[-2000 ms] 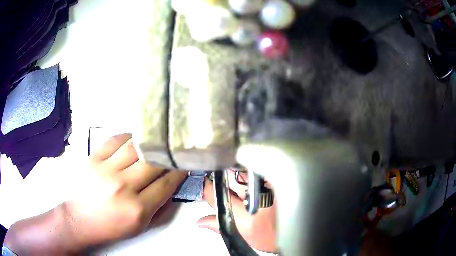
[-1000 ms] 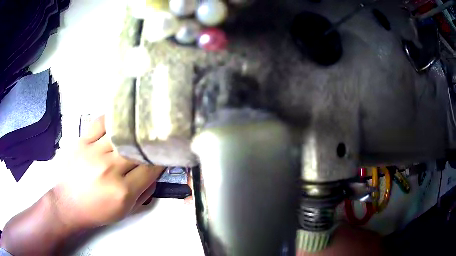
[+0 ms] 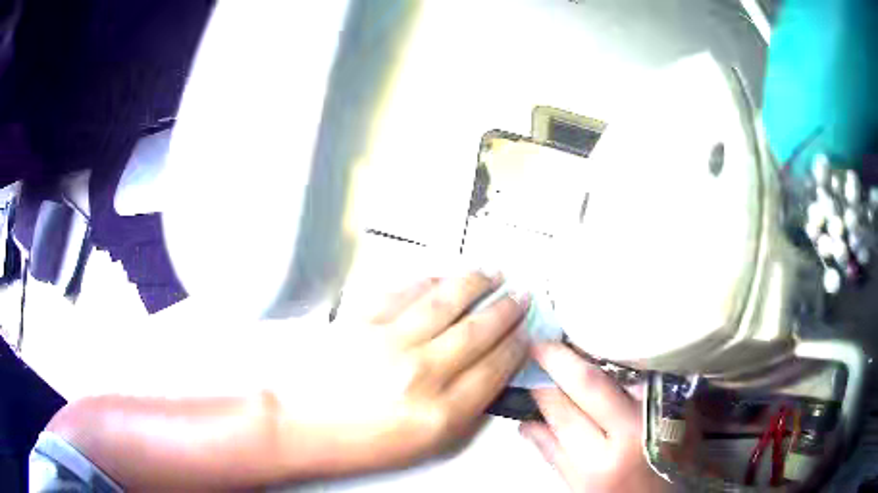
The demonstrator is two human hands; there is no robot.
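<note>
A small cut piece point(image 3: 545, 372) with a pale blue-grey face and a dark lower edge lies beside the sewing machine head point(image 3: 655, 221). My left hand point(image 3: 443, 361) lies over its left part, fingers bent and fingertips on the cloth. My right hand point(image 3: 589, 419) holds its right side near the edge. My fingers cover much of the piece. The presser foot and needle are hidden by the head and hands. A small stack of dark purple pieces point(image 3: 144, 252) lies at the left.
A white lamp bar point(image 3: 260, 144) crosses the upper left before large dark panels point(image 3: 87, 77). A teal item point(image 3: 823, 87) and white beads point(image 3: 836, 226) are at the right. A curved metal guard point(image 3: 849, 424) and red-handled snips point(image 3: 770, 445) are at the lower right.
The view has shifted, so the machine head sits further right and the lamp bar shows. My right hand, mostly hidden a second ago, now shows on the piece beside my left hand.
</note>
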